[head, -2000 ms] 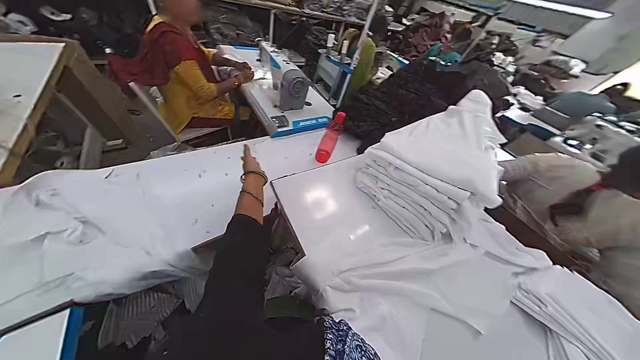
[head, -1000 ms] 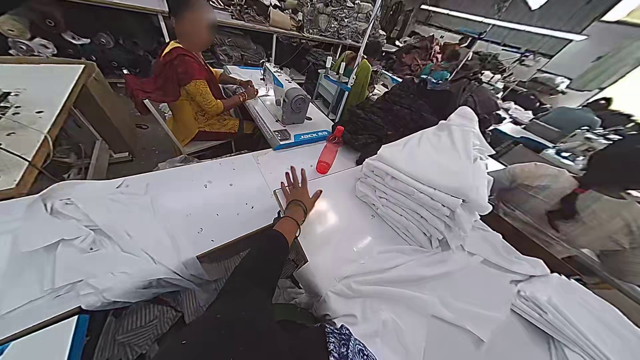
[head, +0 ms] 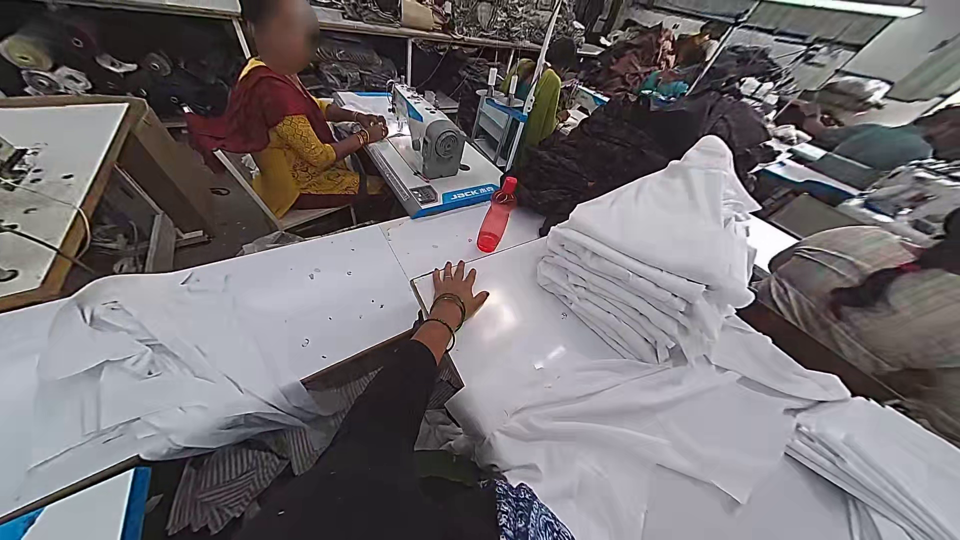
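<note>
My left hand, with bangles at the wrist and a black sleeve, lies palm down with spread fingers on the corner of the glossy white tabletop. It holds nothing. Beyond it a red plastic bottle stands on the white table. To the hand's right rises a stack of folded white cloth, and loose white cloth spreads nearer to me. More crumpled white cloth lies on the left table. My right hand is out of view.
A person in yellow sits at a sewing machine beyond the table. Dark cloth is heaped behind the bottle. Another person is at the right. Striped cloth lies below the table edge, and folded white cloth at lower right.
My left hand, earlier reaching over the left table, has moved right onto the glossy tabletop's corner, its fingers now spread. The bottle and the white stack have stayed in place.
</note>
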